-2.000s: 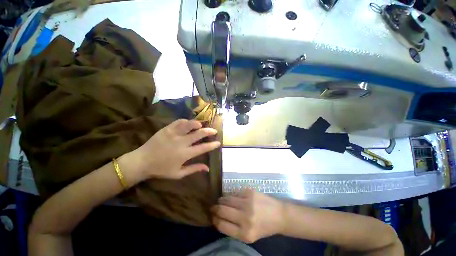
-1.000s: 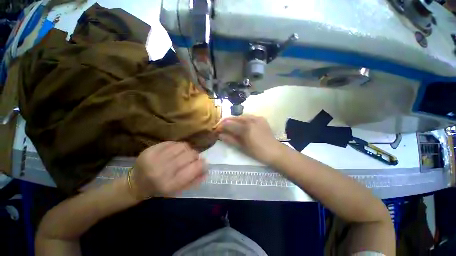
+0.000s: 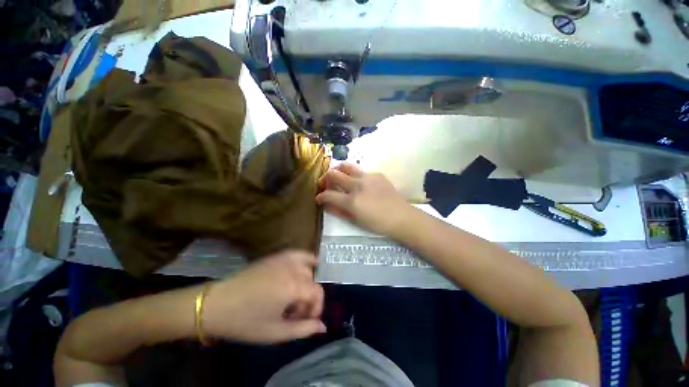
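Observation:
The brown garment piece (image 3: 162, 143) lies bunched left of the needle, its right edge running from under the lit presser foot (image 3: 323, 143) towards the table's front edge. My right hand (image 3: 361, 198) pinches that edge just in front of the presser foot. My left hand (image 3: 276, 298), slightly blurred, is at the front end of the same edge, fingers curled on the cloth. The white sewing machine (image 3: 453, 60) with a blue stripe stands above the work.
Crossed black fabric strips (image 3: 474, 187) lie right of the needle, touching a yellow-and-black tool (image 3: 566, 214). A ruled scale (image 3: 453, 258) runs along the table front. Cardboard (image 3: 47, 215) is at the left end. A blue crate (image 3: 613, 332) is below right.
My left hand has moved down to the front edge, and the cloth edge is now drawn straight towards me. My right hand stays near the presser foot. The view has shifted slightly.

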